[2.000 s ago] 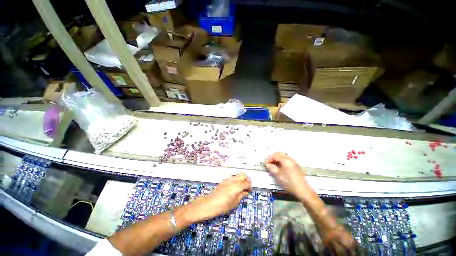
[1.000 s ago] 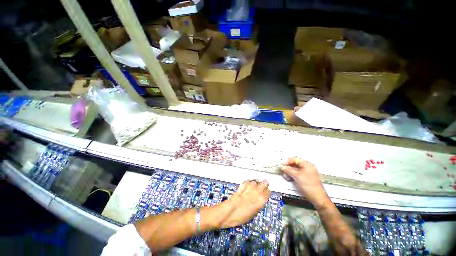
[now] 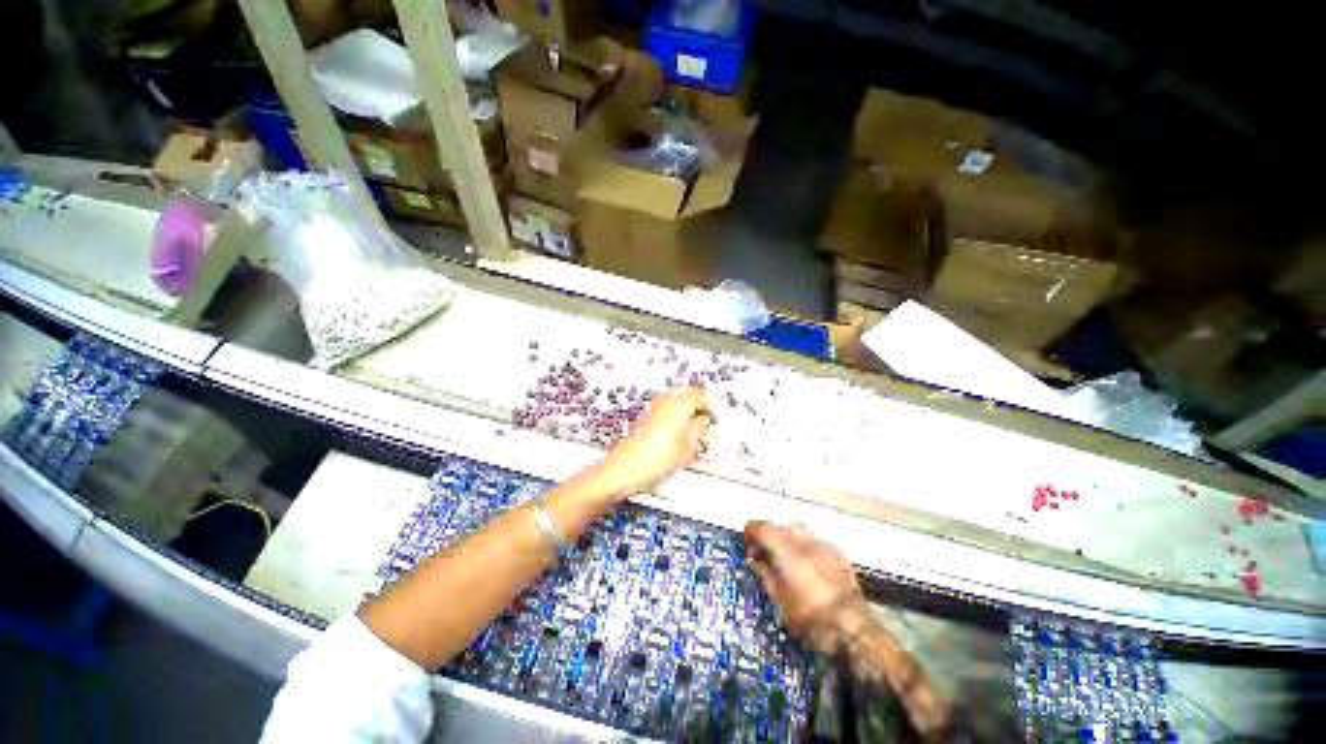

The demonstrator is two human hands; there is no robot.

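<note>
A large circuit board panel (image 3: 611, 625), bluish-silver and full of small parts, lies in the line's channel in front of me. Dark red components (image 3: 575, 404) lie in a loose pile on the white shelf (image 3: 931, 465). My left hand (image 3: 666, 441) is over the right part of the pile, fingers bent together at the parts; whether a part is between them cannot be told. My right hand (image 3: 804, 581) is over the panel's upper right corner, fingers bent down; its fingertips are too blurred to tell if they hold anything. Pale components (image 3: 829, 422) lie scattered right of the pile.
A clear plastic bag (image 3: 364, 298) of pale parts and a pink-purple rounded object (image 3: 183, 244) are at the left. Bright red components (image 3: 1053, 497) lie farther right. Other panels (image 3: 80, 407) (image 3: 1091, 683) lie either side. Guide rails (image 3: 364, 429) border the channel. Cartons (image 3: 655, 218) stand behind.
My left hand has moved from over the panel up to the dark red pile. My right hand has moved from the shelf down and left to the panel. The view has shifted.
</note>
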